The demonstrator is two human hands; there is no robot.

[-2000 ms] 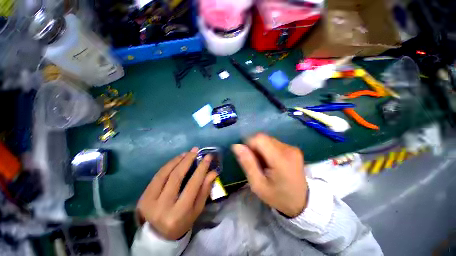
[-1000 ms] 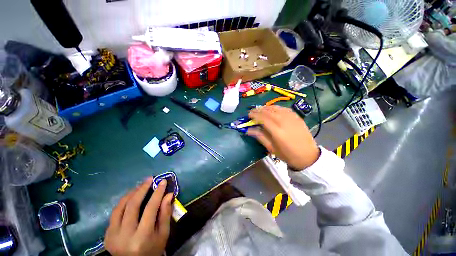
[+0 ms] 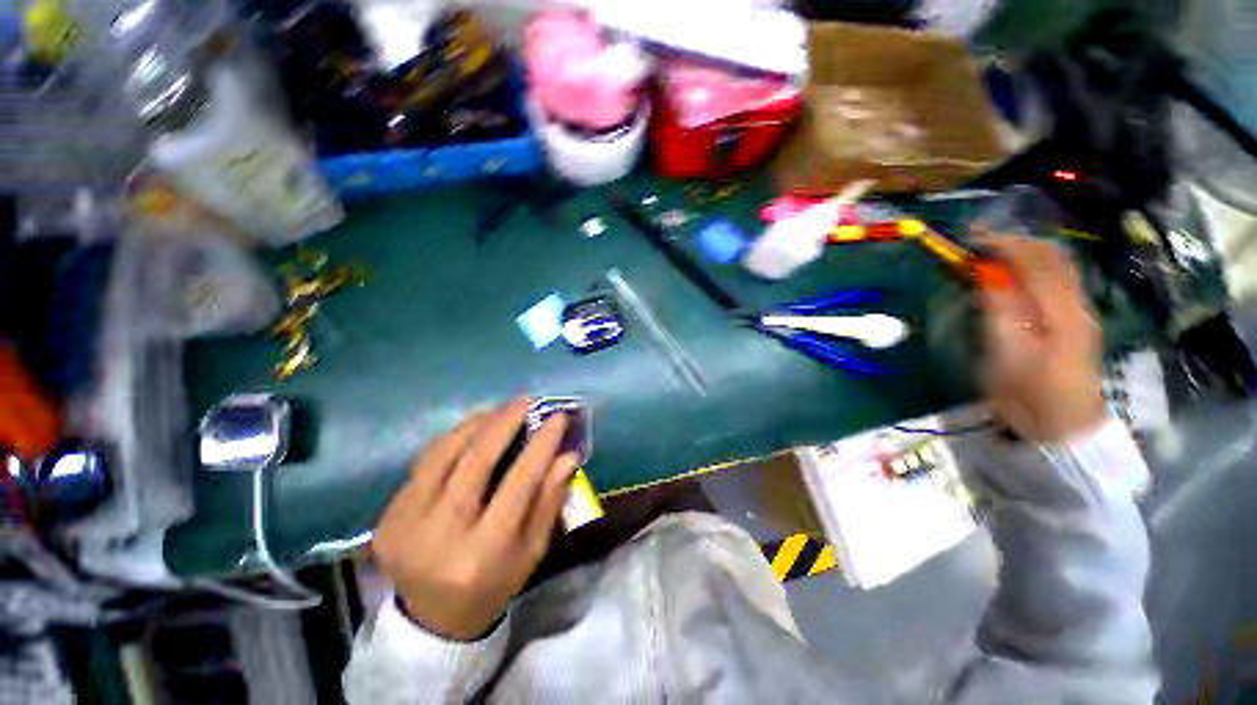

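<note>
My left hand (image 3: 469, 523) holds a dark square watch body (image 3: 563, 424) at the bench's front edge, a yellow tab (image 3: 580, 501) sticking out below it. My right hand (image 3: 1037, 331) is blurred at the right of the bench, its fingers closed around the orange-handled cutters (image 3: 993, 271); their jaws cannot be made out. A dark watch module (image 3: 594, 325) lies mid-bench beside a pale blue square (image 3: 542, 321). Thin silver tweezers (image 3: 658, 332) lie just right of it.
Blue-handled pliers (image 3: 844, 364), a white bottle (image 3: 793, 244) and a dark rod (image 3: 682, 262) lie right of centre. A charging dock (image 3: 244, 433) and gold flex cables (image 3: 297, 320) are left. A blue bin (image 3: 427, 163), red box (image 3: 717, 134) and cardboard box (image 3: 896, 117) stand behind.
My right hand has moved right, away from the blue-handled pliers, and taken hold of the orange-handled cutters. The tweezers came to lie on the mat after the first frame. My left hand still holds the watch.
</note>
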